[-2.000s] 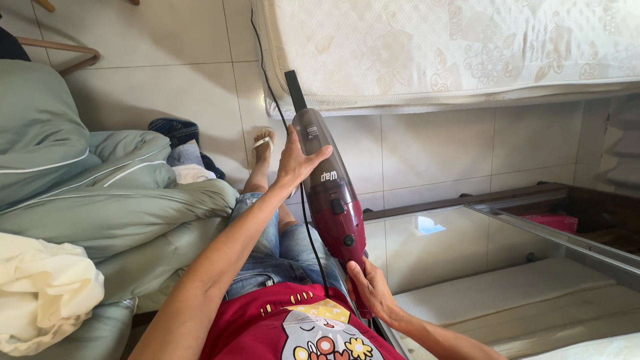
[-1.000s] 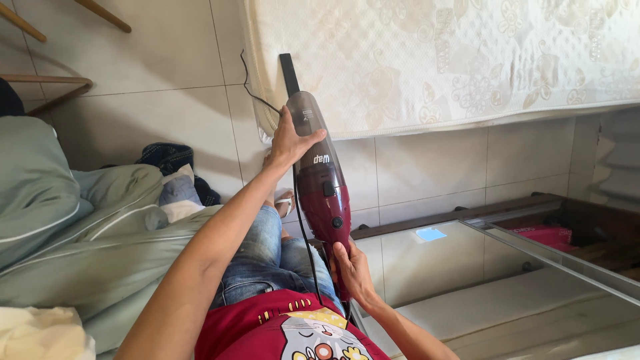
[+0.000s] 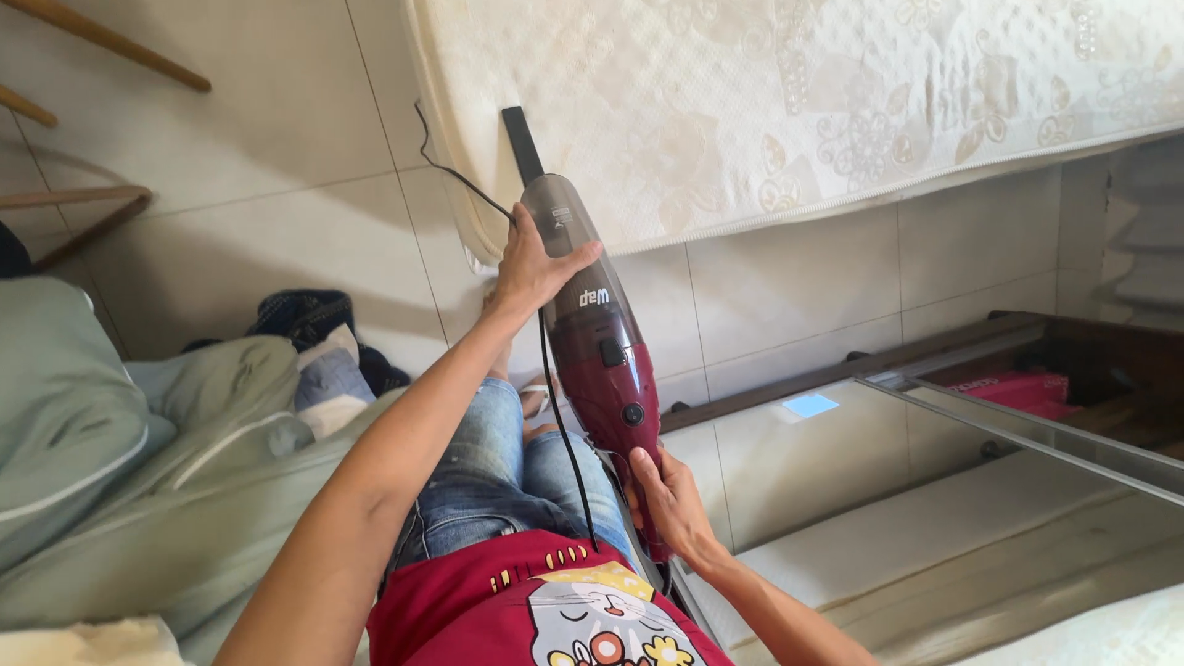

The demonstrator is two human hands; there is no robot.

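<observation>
A red and smoky-grey Wap handheld vacuum cleaner is in both my hands. My left hand grips its translucent dust container near the front, thumb across the top. Around the red rear handle my right hand is closed. The black crevice nozzle lies over the corner area of a cream floral mattress; whether it touches the fabric I cannot tell. A black power cord runs along the vacuum's left side and past the mattress corner.
Grey-green bedding is heaped at the left, beside dark and pale clothes. Wooden furniture legs stand on the tiled floor at upper left. On the right, a mirrored panel with a metal frame adjoins dark wood and a red box.
The nozzle tip, beside the mattress edge two seconds ago, is now over the mattress. Both hands have kept their hold on the vacuum. The view has shifted somewhat.
</observation>
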